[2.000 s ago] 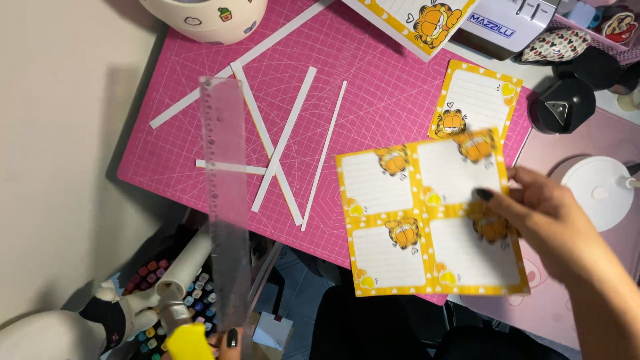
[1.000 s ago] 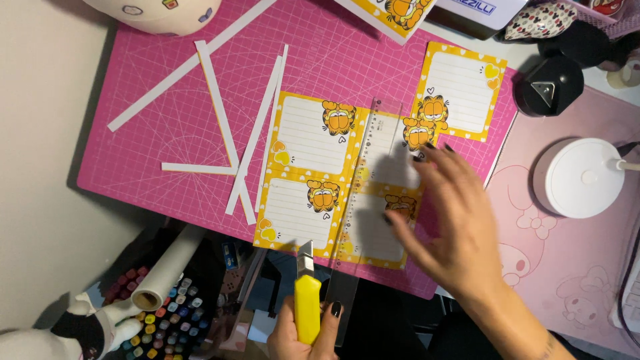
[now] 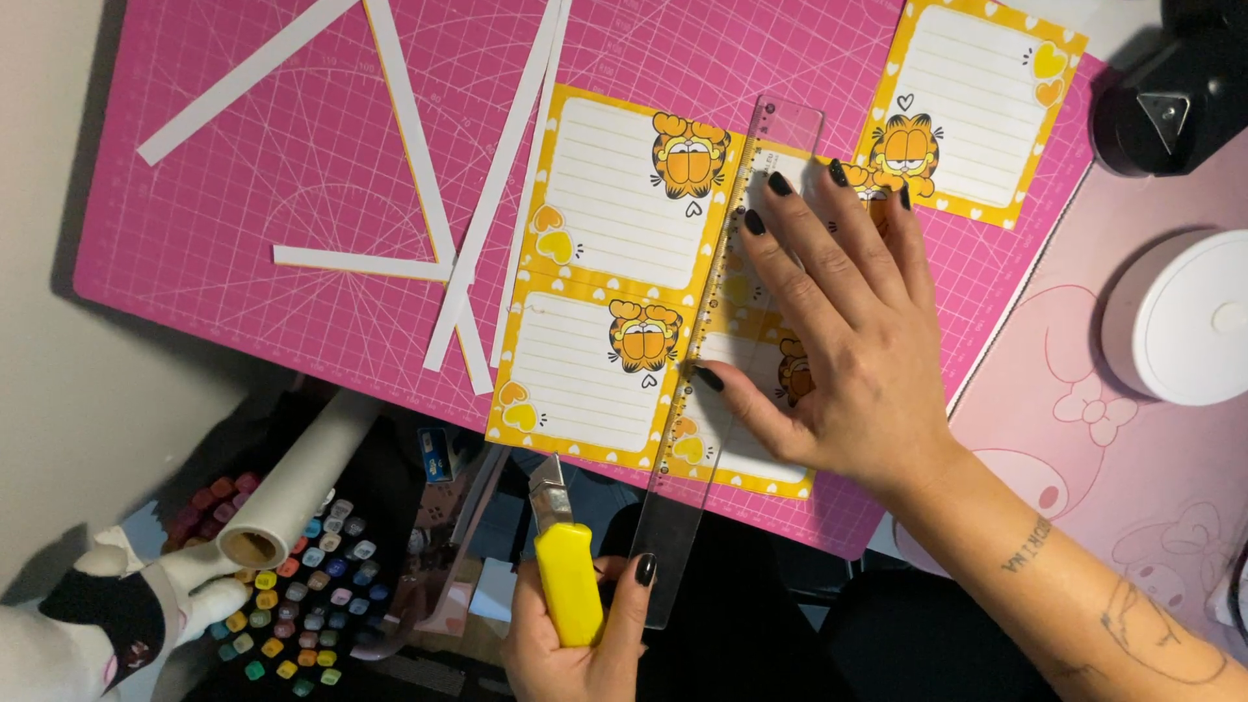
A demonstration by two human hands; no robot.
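A printed sheet of Garfield note cards (image 3: 604,370) with yellow borders lies on the pink cutting mat (image 3: 244,185). A clear plastic ruler (image 3: 673,526) runs lengthwise over it beside the border between its two columns, its lower end past the mat's edge. My right hand (image 3: 843,341) presses flat on ruler and sheet with fingers spread, hiding part of the right column. Below the sheet's near edge, my left hand (image 3: 575,634) holds a yellow utility knife (image 3: 570,580), its tip pointing up near the sheet; the thumb is close to the ruler.
Several white paper strips (image 3: 409,146) lie on the mat's left. A single Garfield card (image 3: 965,107) is at upper right. Marker pens (image 3: 312,585), a roll (image 3: 302,478) and a white figure (image 3: 117,614) are at lower left. A round white object (image 3: 1180,317) sits at right.
The sheet lay further right two seconds ago and was held by my right hand, which now presses on the ruler. The ruler has moved from the strips onto the sheet. The view is closer.
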